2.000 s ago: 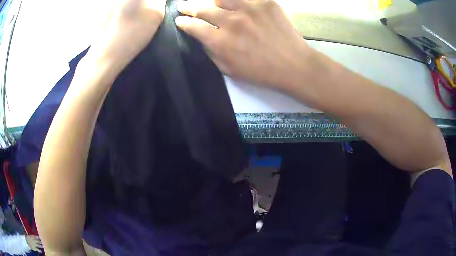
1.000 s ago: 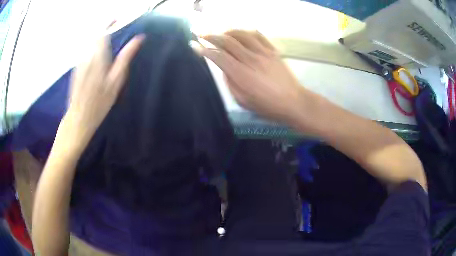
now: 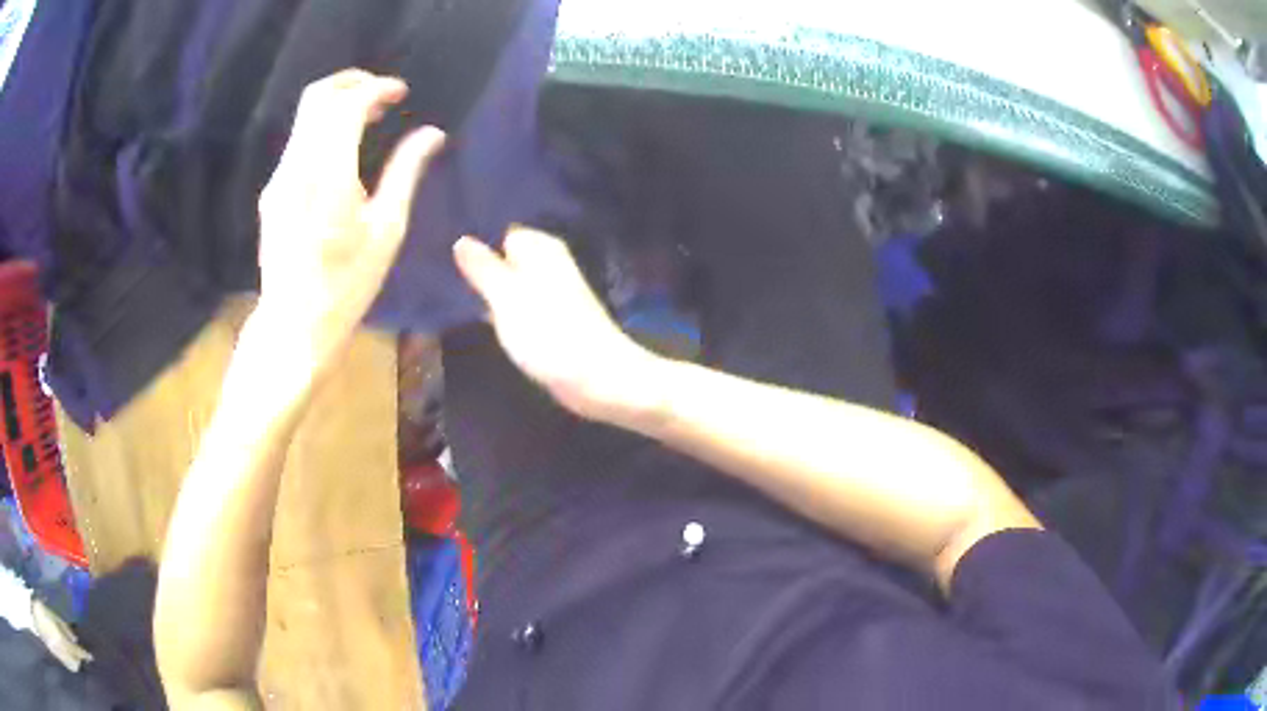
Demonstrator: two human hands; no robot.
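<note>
A large limp navy-black cloth [image 3: 195, 153] hangs over the table's front edge at the upper left. Its bluer lower part [image 3: 438, 285] lies between my hands. My left hand [image 3: 320, 222] is over the cloth, with thumb and forefinger apart and nothing visible between them. My right hand [image 3: 556, 327] is to the right and lower, its fingertips at the edge of the bluer part, seemingly pinching it. The undersides of the fingers are hidden.
The table's green, ruler-marked edge [image 3: 834, 86] curves across the upper right. Scissors with red and yellow-orange handles [image 3: 1174, 81] lie at the upper right. A tan wooden board [image 3: 334, 535] and red slotted crate [image 3: 35, 417] are at lower left. A person's hand [image 3: 59, 636] shows at the far lower left.
The view has tilted down and left. Both hands have moved from the tabletop to the cloth in front of the table edge. More of the board and crate shows.
</note>
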